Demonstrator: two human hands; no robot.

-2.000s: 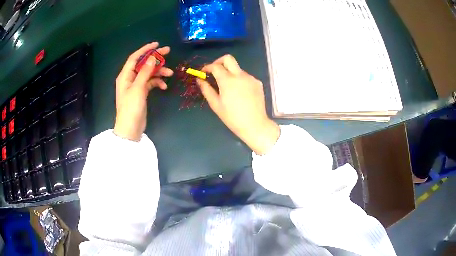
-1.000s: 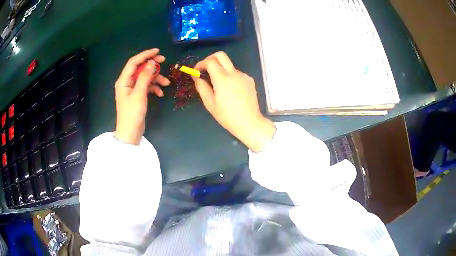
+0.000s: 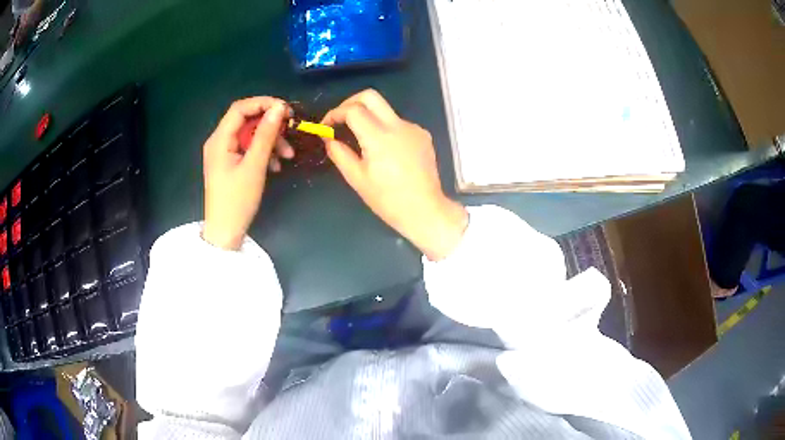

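My left hand (image 3: 244, 163) is closed around a small red plastic housing (image 3: 250, 134), mostly hidden by the fingers. My right hand (image 3: 387, 163) pinches a small tool with a yellow section (image 3: 315, 130) between thumb and fingers. The tool's tip points left and is at the left fingertips; whether it touches the housing cannot be told. A thin, tangled heap of dark-red pieces (image 3: 310, 153) lies on the green bench behind and between the hands, partly hidden.
A black blister tray (image 3: 86, 215) lies at left, with several red housings in its left pockets. Another red piece (image 3: 42, 126) lies beyond it. A bin with shiny blue contents (image 3: 347, 33) is ahead. A white spiral-bound stack (image 3: 559, 94) is at right, an open carton (image 3: 658, 284) below.
The left fingers have closed further over the red housing. My right hand has brought the yellow tool left, up to the left fingertips. The view has shifted slightly.
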